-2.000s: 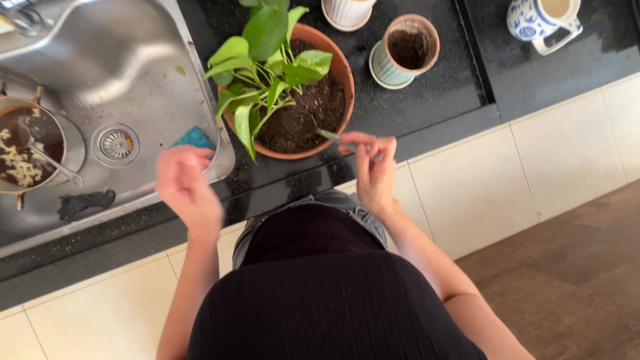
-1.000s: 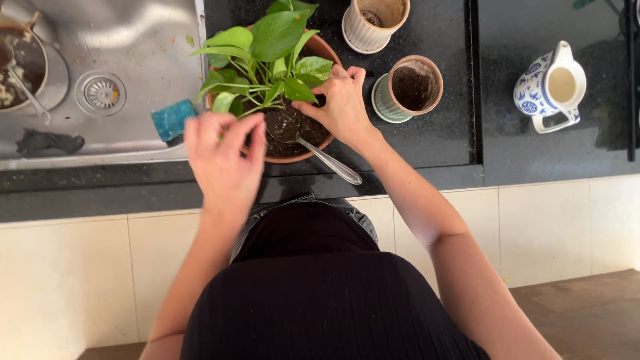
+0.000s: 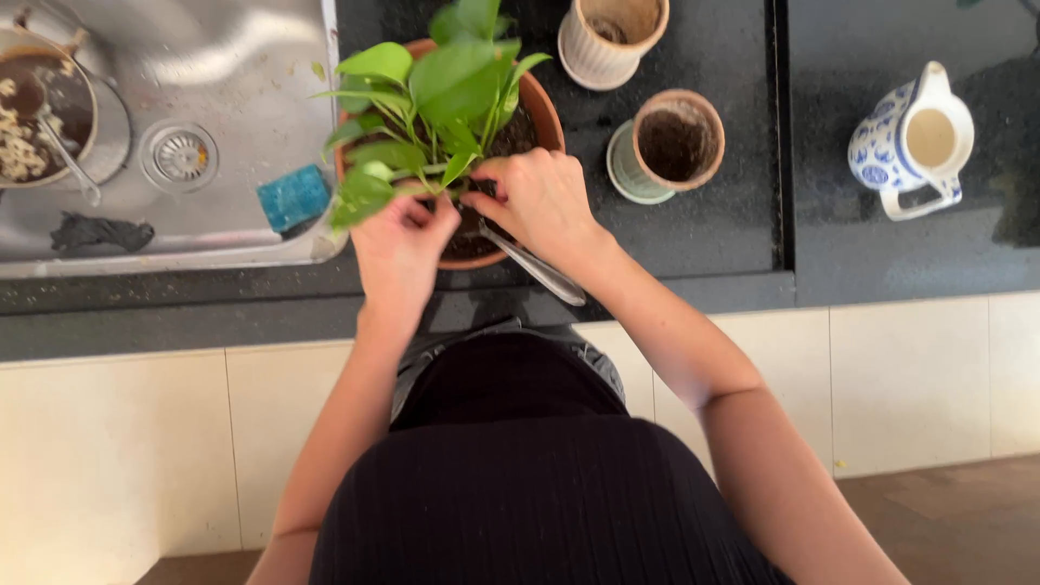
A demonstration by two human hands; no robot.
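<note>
A leafy green pothos plant [image 3: 455,89] grows in a round terracotta pot [image 3: 546,114] of dark soil at the counter's edge. My left hand [image 3: 406,236] is at the pot's front left, its fingertips pinched on a stem low in the plant. Close beside it, my right hand [image 3: 540,199] has thumb and forefinger at the stems over the soil; leaves and fingers hide whether they grip one. A metal spoon [image 3: 540,268] leans in the soil, its handle over the front rim, below my right hand.
Two small ribbed pots, one whitish [image 3: 601,53] and one greenish with soil [image 3: 670,146], stand right of the plant. A blue-and-white pitcher [image 3: 910,142] is farther right. Left lies a steel sink [image 3: 236,89] with a blue sponge [image 3: 294,199], a black rag [image 3: 101,233] and a pan [image 3: 93,122].
Two seconds ago my right hand held the spoon; it was let go and rests in the pot. My left hand has come in to the plant's stems, and my right hand has moved beside it.
</note>
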